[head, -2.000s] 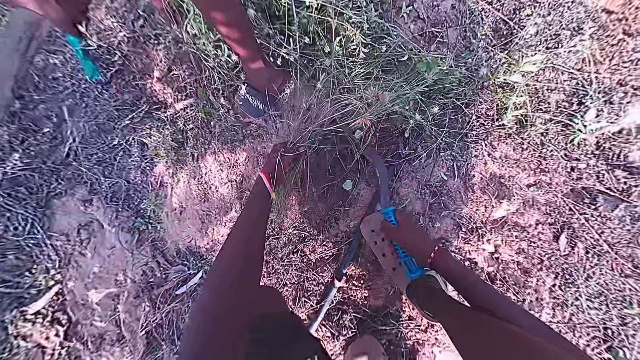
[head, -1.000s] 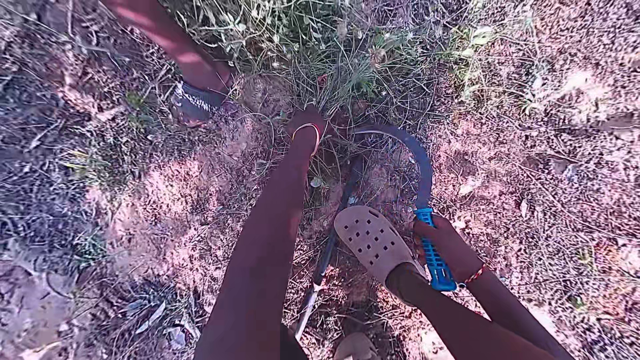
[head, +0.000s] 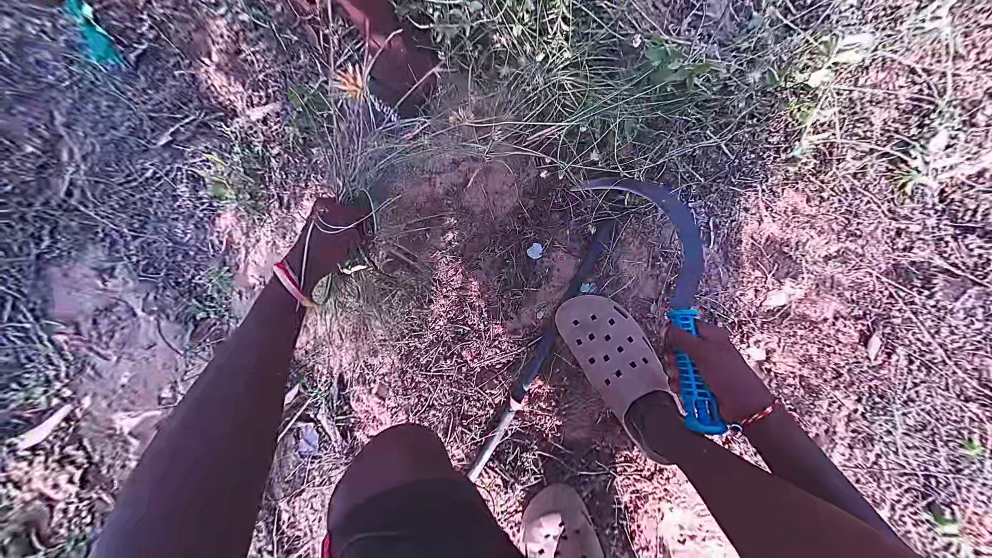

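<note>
My left hand (head: 335, 236), with a red and white band at the wrist, is closed around a bunch of long thin grass (head: 349, 167) left of a patch of bare soil. My right hand (head: 717, 372) grips the blue plastic handle of a sickle (head: 686, 240). The sickle's curved blade arcs up and to the left, its tip among dry stems at the edge of the green grass (head: 620, 101).
A beige perforated clog (head: 612, 353) on my foot stands beside the sickle handle, another (head: 559, 519) lower down. A dark pipe or hose (head: 542, 349) lies along the ground. Another person's limb (head: 399, 62) reaches in at the top; green material (head: 97, 35) lies upper left.
My left hand has moved left from the base of the grass clump, with grass in its grasp. The sickle stays in my right hand, its blade still curving toward the clump.
</note>
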